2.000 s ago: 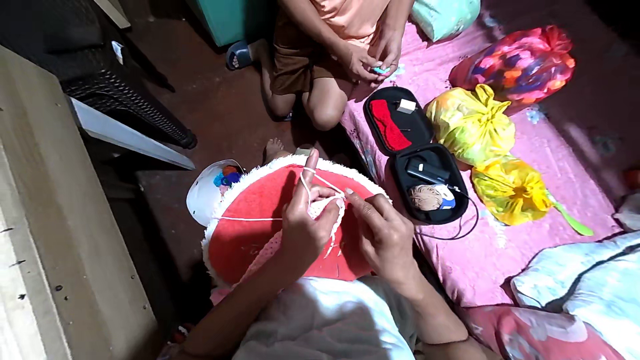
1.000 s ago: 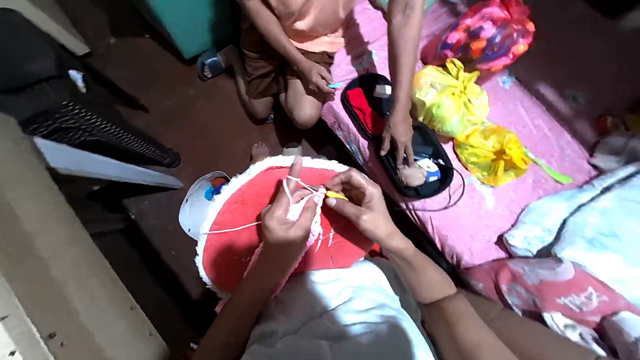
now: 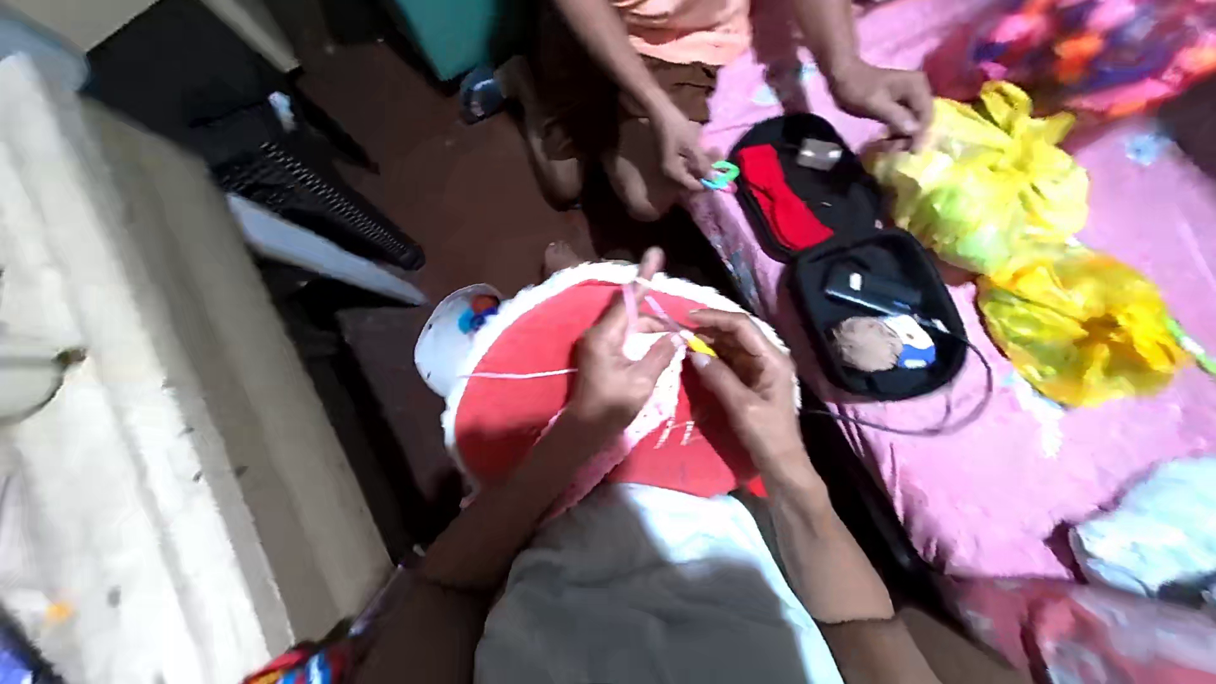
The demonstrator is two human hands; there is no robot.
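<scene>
My left hand (image 3: pixel 613 366) pinches a white and pink crocheted piece (image 3: pixel 660 404), with white yarn (image 3: pixel 522 374) looped over its raised index finger and trailing left. In my right hand (image 3: pixel 750 370) is a crochet hook with a yellow grip (image 3: pixel 700 345), its tip at the top of the crocheted piece. Both hands are above a round red cushion (image 3: pixel 513 418) with a fluffy white rim, in front of my lap. The exact stitch under my fingers is too small to tell.
Another person's hand (image 3: pixel 679 147) holds a small green-blue ring-shaped thing; their other hand (image 3: pixel 883 95) touches a yellow plastic bag (image 3: pixel 988 180). An open black case (image 3: pixel 874 375) lies on the pink-covered bed (image 3: pixel 959 494). A white container (image 3: pixel 446 342) stands left of the cushion.
The other person's hand has moved from the black case to the yellow bag. My hands stay at the crocheted piece, and the yellow hook grip keeps showing in my right hand.
</scene>
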